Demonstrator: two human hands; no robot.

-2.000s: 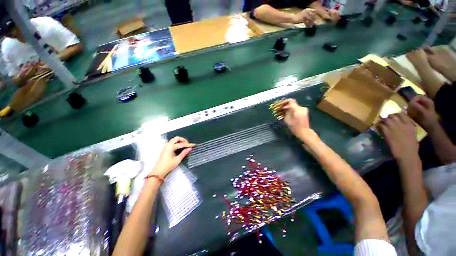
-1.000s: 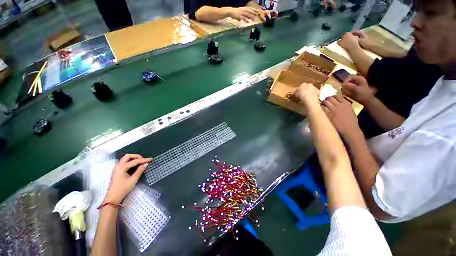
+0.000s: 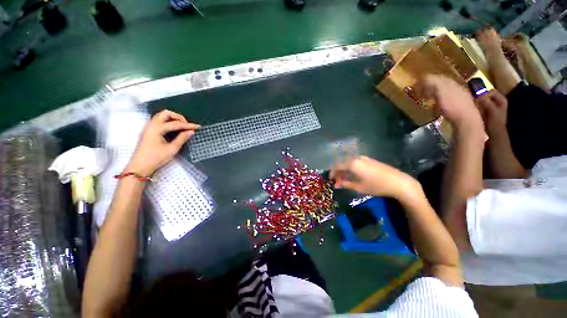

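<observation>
A long narrow dotted strip (image 3: 255,131) lies on the dark green bench with no parts seen on it. My left hand (image 3: 165,140) pinches the strip's left end between thumb and fingertips. My right hand (image 3: 360,176) is at the right edge of a loose pile of red-wired components (image 3: 295,202), fingers bent close together. Whether its fingertips hold a piece cannot be told. Spare dotted sheets (image 3: 179,202) lie overlapping beside my left forearm.
An open cardboard box (image 3: 407,77) stands at right, another person's hand (image 3: 451,102) over it. A white-topped bottle or tool (image 3: 81,171) and clear plastic packs (image 3: 31,230) are at left. A pale rail (image 3: 273,67) borders the green belt (image 3: 248,31). A blue stool (image 3: 373,233) stands below.
My right hand has left the cardboard box and come back to the pile. My left hand stays at the strip's left end. The view has tilted down, and another person's hand is now over the box.
</observation>
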